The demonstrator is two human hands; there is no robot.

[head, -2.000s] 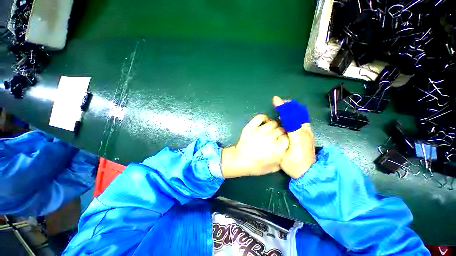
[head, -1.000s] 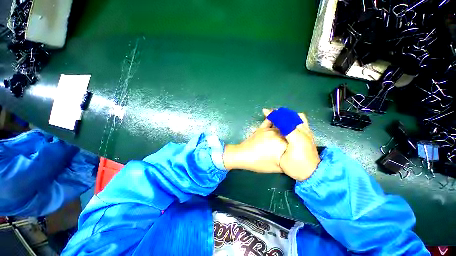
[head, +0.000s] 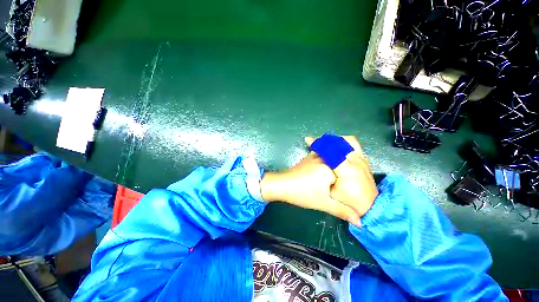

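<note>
My left hand (head: 298,185) and my right hand (head: 357,184) are pressed together over the bench, close to my body. Blue finger wraps (head: 332,150) cover fingers at the top of the joined hands, seemingly those of my right hand. Most fingers overlap or are hidden, so I cannot tell whether anything is held between them. No binder clip shows in either hand.
Loose black binder clips (head: 416,127) lie right of my hands, by an off-white parts bin (head: 378,62) heaped with clips. Another bin (head: 54,26), clips and a white paper sheet (head: 80,120) are left. A blue-sleeved person's arm (head: 50,200) and red tray (head: 125,203) are lower left.
The blue wraps have moved down and left with my right hand. My left hand's curled fingers, visible earlier, are now mostly hidden, and its thumb side lies across my right hand's base.
</note>
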